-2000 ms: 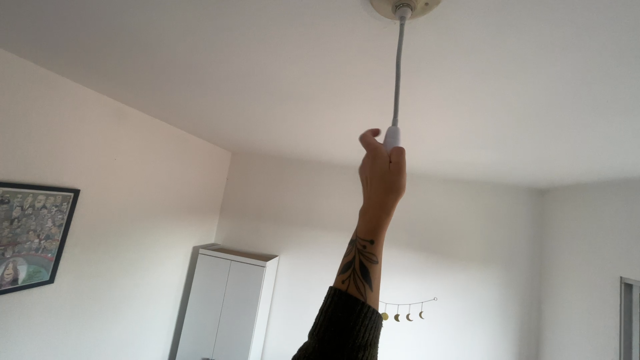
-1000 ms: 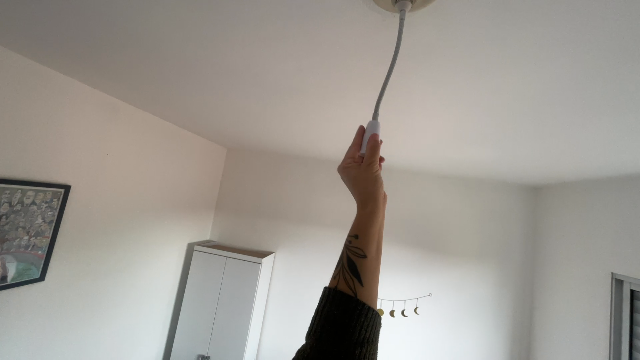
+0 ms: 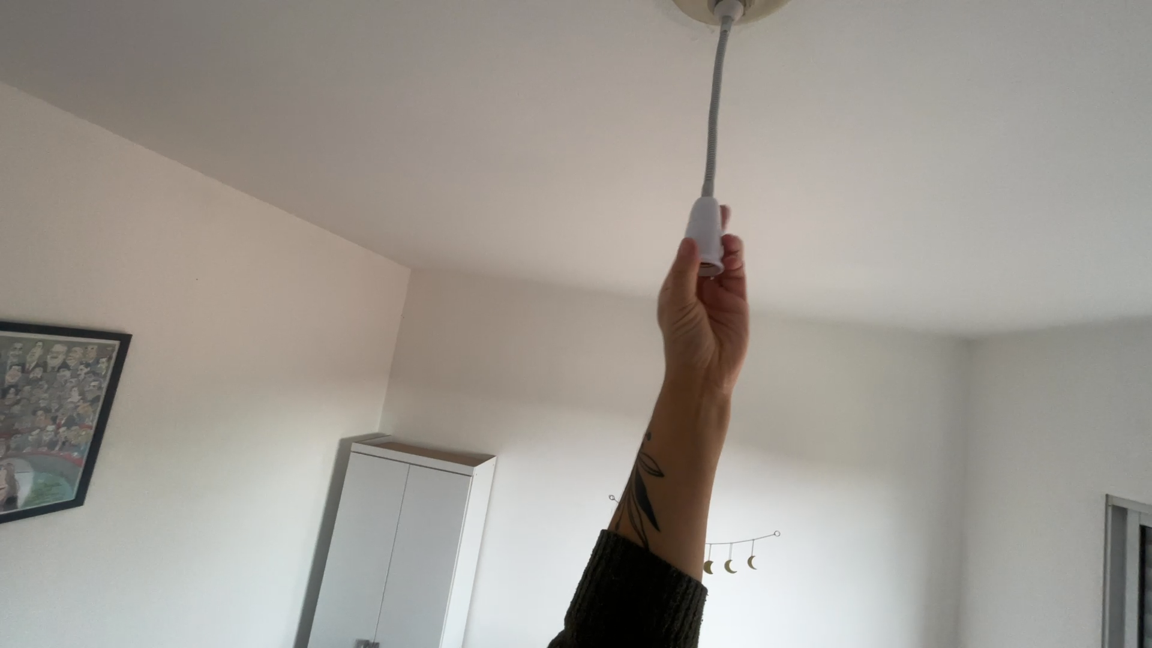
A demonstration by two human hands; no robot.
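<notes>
My left hand (image 3: pixel 706 301) is raised high and grips a white lamp socket (image 3: pixel 704 229) between the thumb on its left and the fingers behind and to its right. The socket's hollow lower end faces down towards the palm. From its top a grey flexible gooseneck tube (image 3: pixel 714 112) runs up, slightly bent, to a white fitting (image 3: pixel 729 11) on a round cream ceiling base (image 3: pixel 693 7), cut off by the top edge. A dark knitted sleeve (image 3: pixel 634 594) covers the lower forearm, below a leaf tattoo. My right hand is out of view.
A white two-door cabinet (image 3: pixel 396 540) stands near the room's corner at lower left. On the left wall hangs a black-framed picture (image 3: pixel 112 396). A garland with small gold moons (image 3: pixel 730 566) hangs behind the forearm, and a window frame (image 3: pixel 1116 567) shows at the right edge.
My left hand has turned at the wrist and changed its grip, so the socket's lower end now shows. The tube swung left a second ago and now hangs nearer to upright.
</notes>
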